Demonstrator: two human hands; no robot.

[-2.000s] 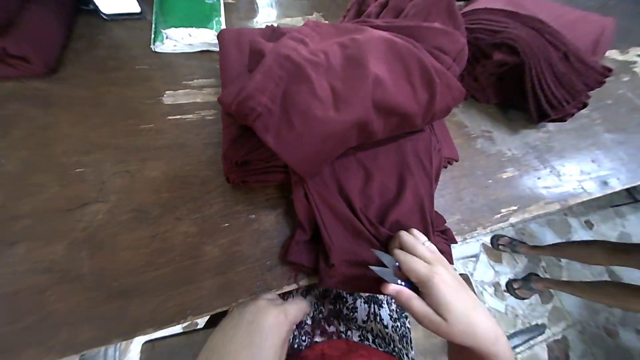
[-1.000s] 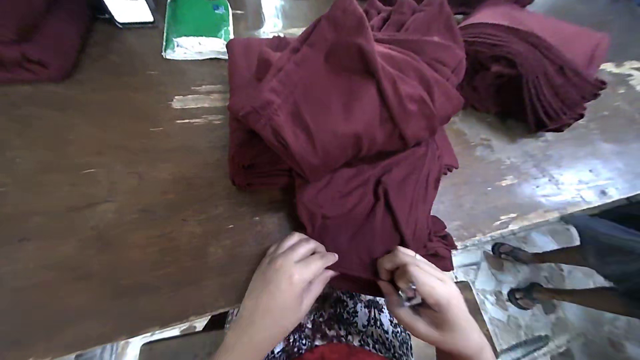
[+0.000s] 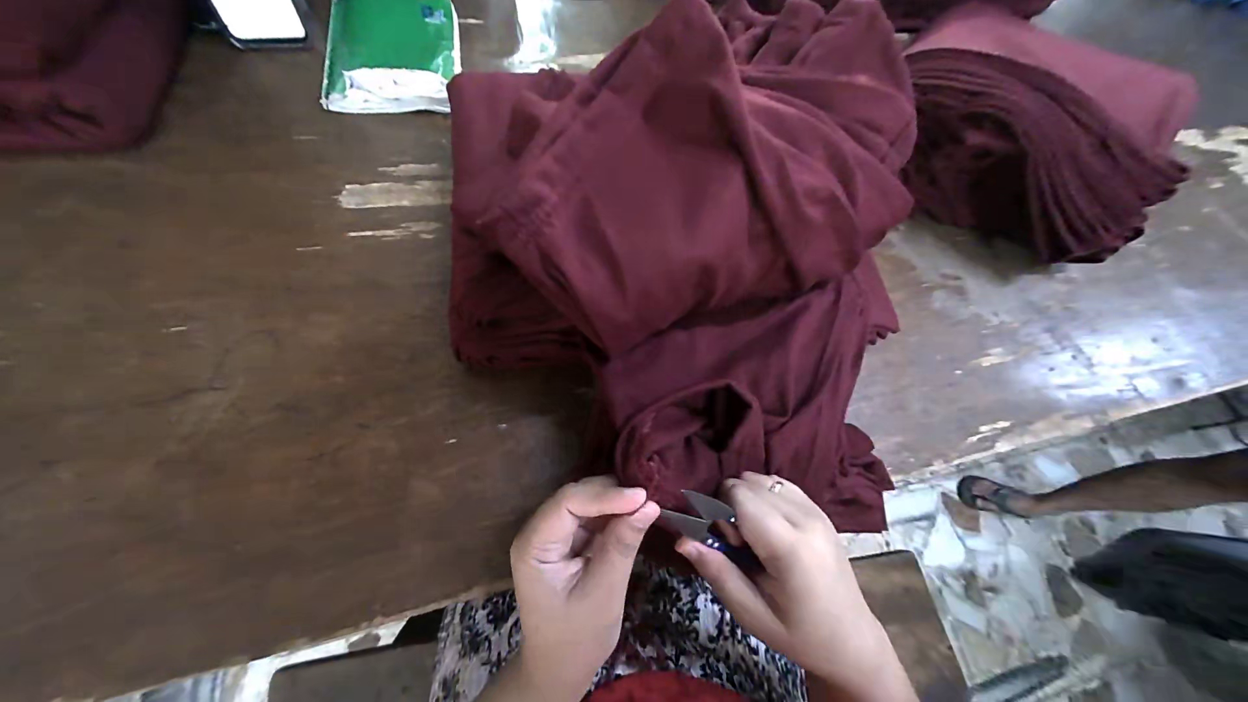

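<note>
A heap of maroon fabric (image 3: 682, 205) lies on the wooden table, its lower part hanging over the front edge. My left hand (image 3: 580, 561) pinches with thumb and forefinger at the fabric's rolled, open end; whether thread or cloth is between the fingertips is too small to tell. In my right hand (image 3: 785, 565) are thread snips (image 3: 707, 522) with a dark blue handle. Their two blades are spread apart and point left, close beside the left fingertips. A ring is on a right finger.
Stacked maroon cloth (image 3: 1043, 146) lies at the back right, more maroon cloth (image 3: 78, 78) at the far left. A green packet (image 3: 390, 49) and a phone (image 3: 258, 19) are at the back. Beyond the table edge, a person's sandalled foot (image 3: 994, 495) is on the floor.
The fabric's near end, flat one second ago, now shows a rolled opening. The snips have come back into plain view with blades apart, beside my left fingertips. The other person's legs have moved.
</note>
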